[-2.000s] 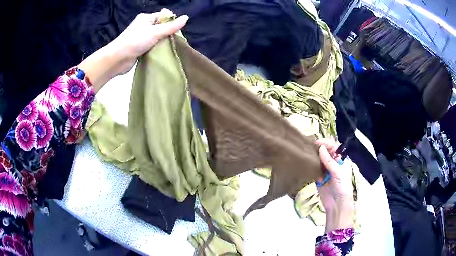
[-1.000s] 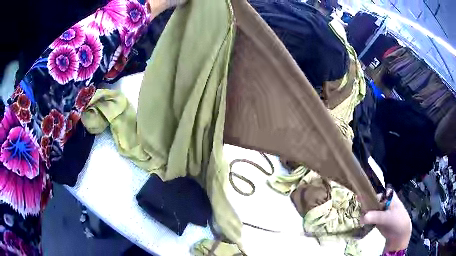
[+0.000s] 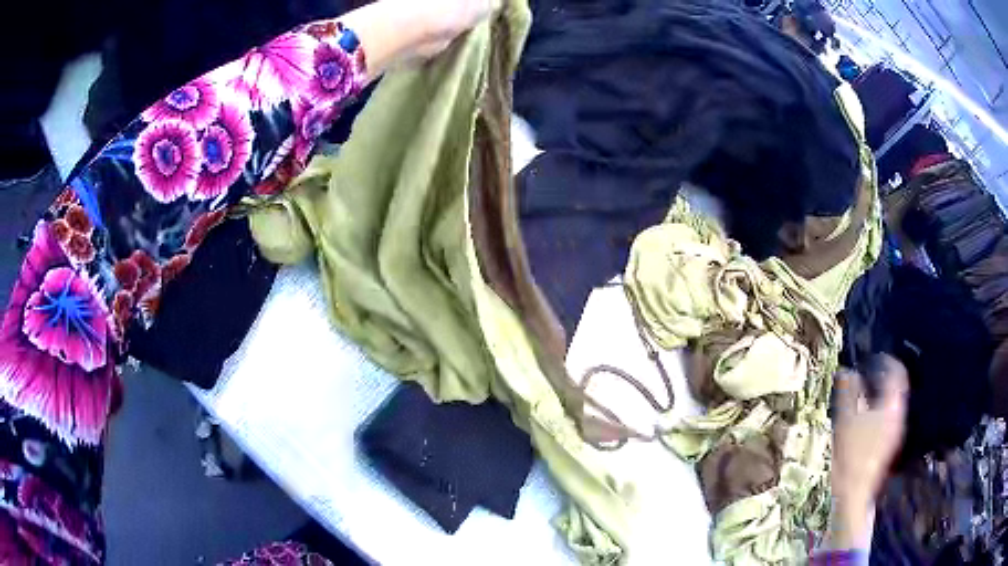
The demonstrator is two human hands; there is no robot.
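My left hand (image 3: 455, 16), partly cut off by the top edge, grips the yellow-green and brown garment (image 3: 415, 232). The cloth hangs from it in folds down to the table, with a narrow brown panel (image 3: 495, 199) along its right side. My right hand (image 3: 869, 426) is blurred at the right, off the hanging garment and beside the crumpled yellow-green and brown heap (image 3: 741, 321). A dark spot shows at its fingers; I cannot tell whether it is a tool. A thin brown cord (image 3: 630, 374) lies looped on the table.
The white table (image 3: 290, 365) has a curved front edge. A dark cloth piece (image 3: 448, 459) lies near that edge. Large dark garments (image 3: 652, 100) cover the back of the table. Brown garments (image 3: 959, 216) are piled at the far right. Grey floor (image 3: 155, 475) shows at lower left.
My right hand has let go of the stretched brown panel and moved up slightly. The panel has fallen into a narrow fold. The view has shifted, and the heap and cord show more fully.
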